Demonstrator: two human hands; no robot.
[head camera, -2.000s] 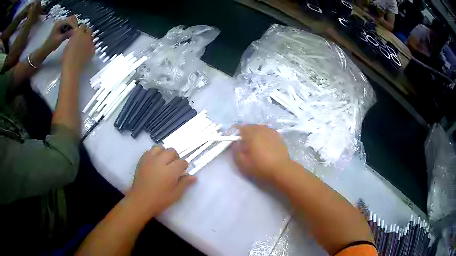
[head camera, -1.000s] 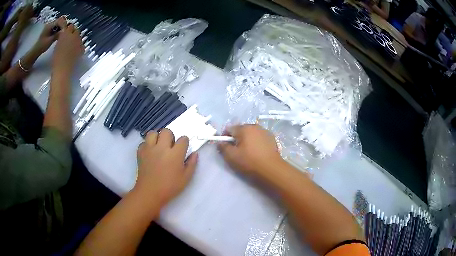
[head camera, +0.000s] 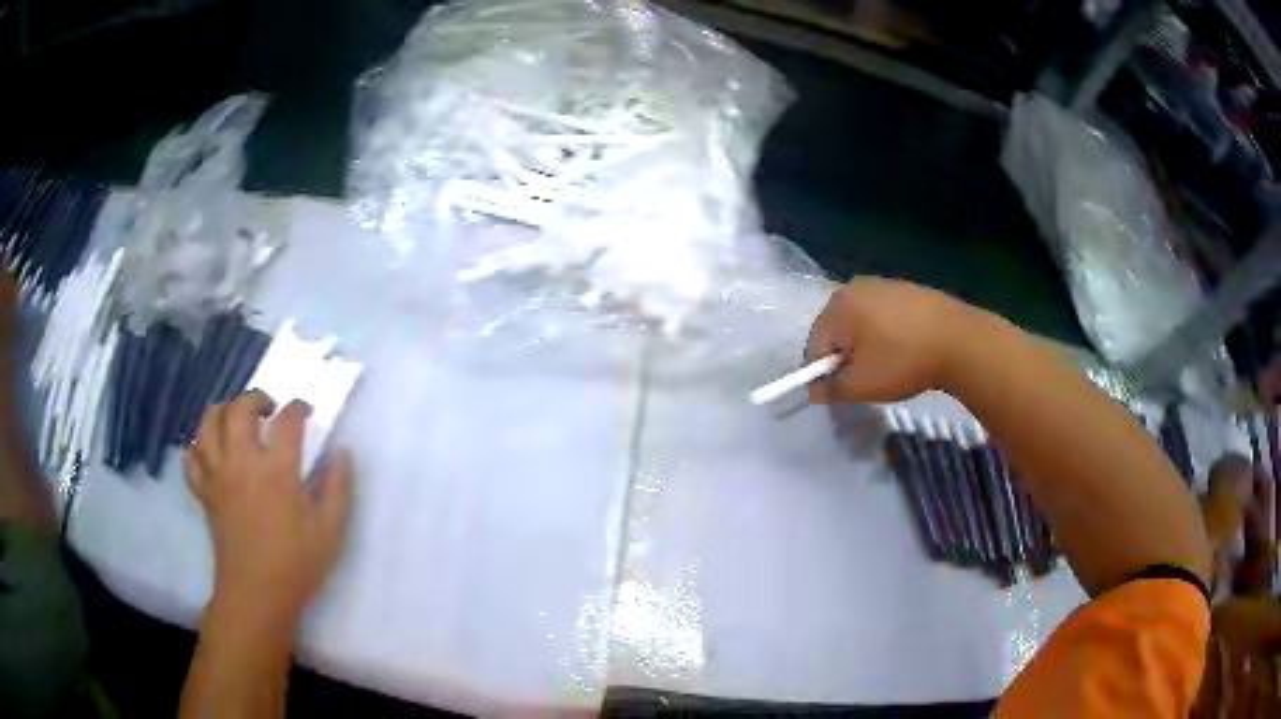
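Note:
My right hand holds a slim white rod, its end pointing left, above the small metal parts and the row of assembled tubes. My left hand rests on the near end of a pile of white rods, fingers a little bent. The pile is partly hidden under the fingers. Dark tubes lie side by side just left of it.
A large clear bag of white rods stands at the far side of the whitish table. A smaller crumpled bag and more white rods are at left. A clear bag hangs at far right. Neighbours' arms show at both edges.
The view has turned right. My right hand has moved from the white pile to the assembled row, carrying a white rod. My left hand has stayed at the pile.

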